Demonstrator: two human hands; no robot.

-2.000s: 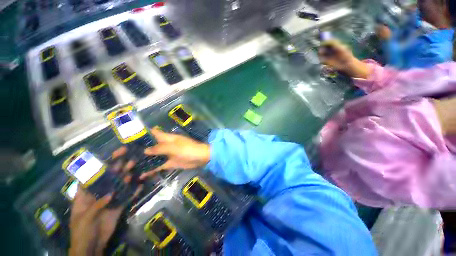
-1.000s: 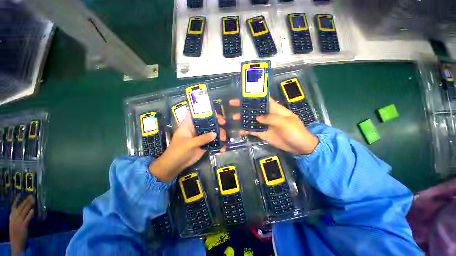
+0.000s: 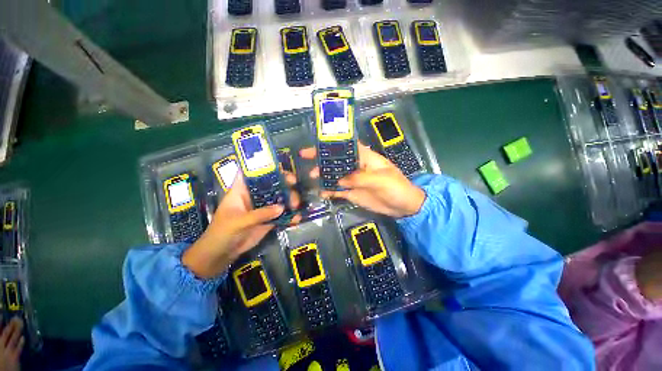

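My left hand [image 3: 236, 221] holds a keypad phone [image 3: 258, 163] upright, its screen lit and my thumb on the lower keys. My right hand [image 3: 377, 185] holds another keypad phone [image 3: 334, 130], also lit, with my thumb at its keypad. Both phones are above a clear plastic tray [image 3: 430, 148]. In the tray, a phone with a lit screen [image 3: 181, 199] lies at the left, and another lit one is partly hidden behind my left hand. The phone at the upper right [image 3: 392, 138] and the front-row phones [image 3: 313, 279] have dark screens. My hands hide part of the tray.
Two green pieces [image 3: 493, 176] lie on the green mat [image 3: 464, 116] at right. Beyond are phones in a tray on the white shelf [image 3: 501, 69]. A grey metal upright [image 3: 109, 76] stands at upper left. Neighbours' trays [image 3: 591, 181] lie at both sides; a pink sleeve [image 3: 610, 286] is at right.
The view swung round from a tilted angle, then shifted slightly right. Both hands still hold lit phones. The screen content on the left-hand phone has changed.
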